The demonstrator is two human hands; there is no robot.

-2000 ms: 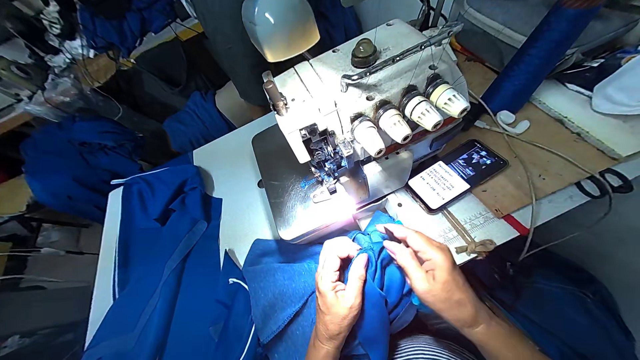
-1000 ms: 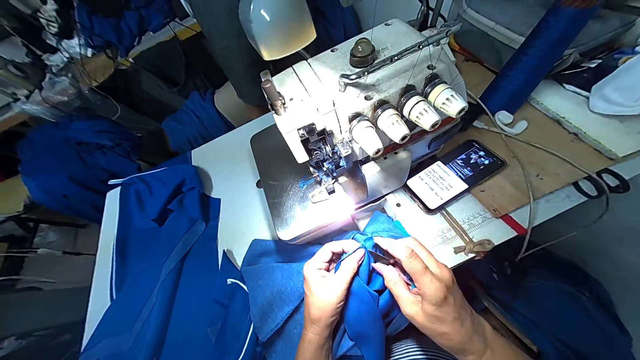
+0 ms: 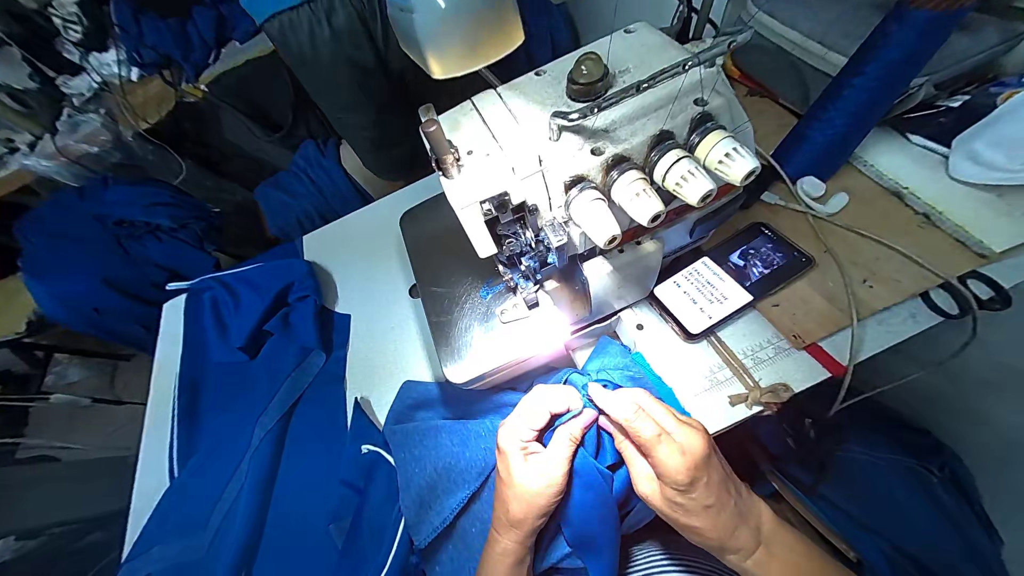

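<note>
A bunched blue fabric piece (image 3: pixel 448 456) lies over the table's near edge, just below the overlock sewing machine (image 3: pixel 528 152). My left hand (image 3: pixel 536 456) pinches a fold of it between thumb and forefinger. Close beside, my right hand (image 3: pixel 680 456) grips the same gathered part with thumb and fingers; the fingertips of both hands nearly meet. The exact edge between them is hidden. The machine's presser foot (image 3: pixel 518 306) and steel plate (image 3: pixel 448 296) are just beyond the hands, with blue lint near the needle area.
Blue panels with white piping (image 3: pixel 248 416) cover the table's left side. A lit smartphone (image 3: pixel 732 280) bearing writing, a knotted cord (image 3: pixel 760 396), a white cable (image 3: pixel 848 336) and black scissor handles (image 3: pixel 968 294) are at right. A lamp (image 3: pixel 456 32) hangs over the machine; a blue fabric roll (image 3: pixel 864 88) stands behind.
Both hands stay on the gathered fabric, with small shifts of the fingers. My right hand's fingers have closed in nearer to my left fingertips than two seconds ago.
</note>
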